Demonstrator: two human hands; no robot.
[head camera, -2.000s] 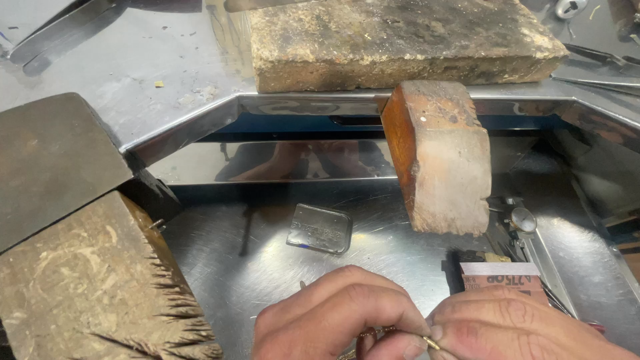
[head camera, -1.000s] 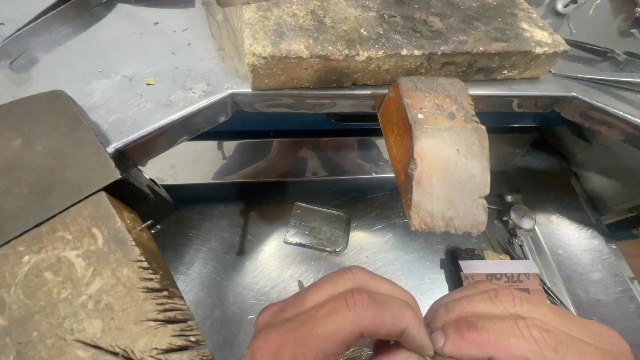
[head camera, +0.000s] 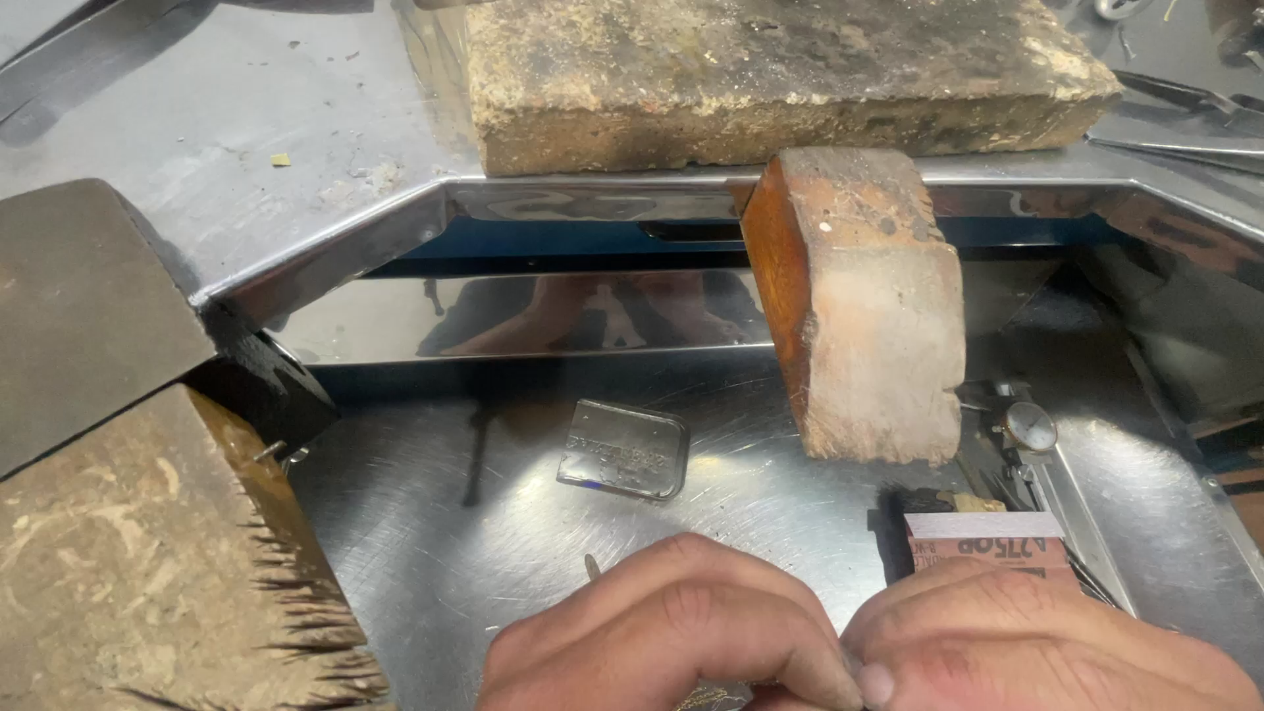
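Observation:
At the bottom centre, my left hand (head camera: 671, 627) has its fingers bent and pinched together. My right hand (head camera: 1037, 642) meets it, thumb and fingertips touching those of the left. Whatever lies between the fingertips is hidden now. A bit of patterned chain or metal (head camera: 716, 697) shows under the left fingers, too little of it to name. Beyond the hands, a worn wooden bench pin (head camera: 879, 306) juts over the metal tray, and a small flat metal box or plate (head camera: 624, 449) lies left of it. Folded sandpaper (head camera: 987, 541) is just behind my right hand.
A scorched soldering block (head camera: 780, 84) rests on the metal bench top (head camera: 336, 109). At the left are a dark steel block (head camera: 89, 306) and a wooden block (head camera: 148, 543) with a notched edge. A dial gauge (head camera: 1030, 427) lies at the right, below tweezers (head camera: 1175, 153).
The fingertips of both hands have come closer together. The small gold-coloured piece seen between them two seconds ago is now out of sight.

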